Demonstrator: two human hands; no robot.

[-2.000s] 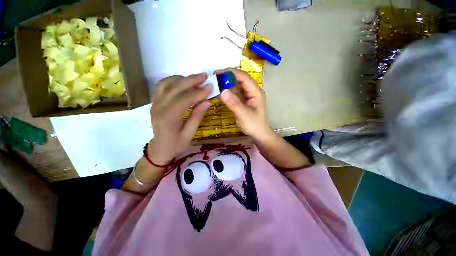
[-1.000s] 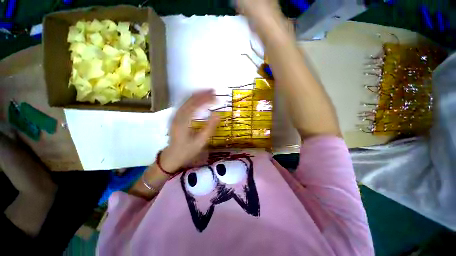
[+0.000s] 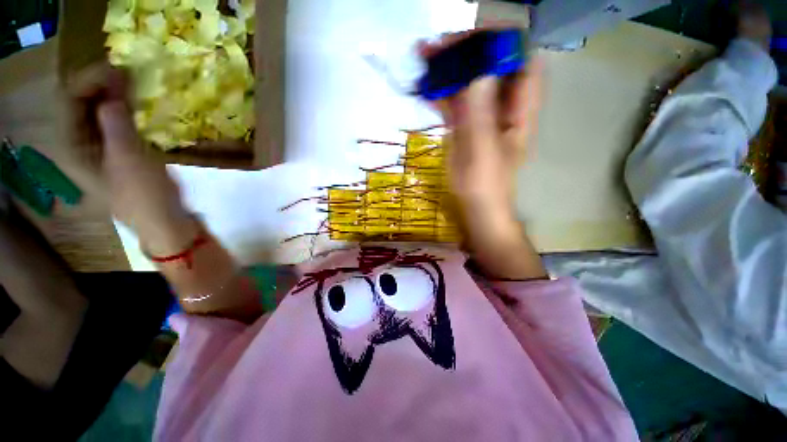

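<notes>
My right hand [image 3: 487,129] is blurred and holds one or more dark blue cylindrical cells [image 3: 470,62] above the upper edge of the gold pieces. My left hand [image 3: 112,129] is blurred at the front left of the brown cardboard box [image 3: 269,86]; whether it holds anything cannot be told. Pale yellow pieces [image 3: 185,69] fill the box. The glossy gold pieces [image 3: 388,207] lie in stepped rows on the white sheet [image 3: 345,104], thin dark leads pointing left. My right hand and forearm cover their right side.
A green plastic piece [image 3: 39,177] lies far left. A person's pale grey sleeve [image 3: 699,147] reaches over the right of the bench, partly hiding another gold sheet [image 3: 764,138]. A grey-white object [image 3: 587,19] stands at the back. Another person's arm [image 3: 30,276] is at the lower left.
My left hand has moved left from the gold pieces to the box. My right hand has come back from the far edge with blue in it. The grey sleeve has reached forward.
</notes>
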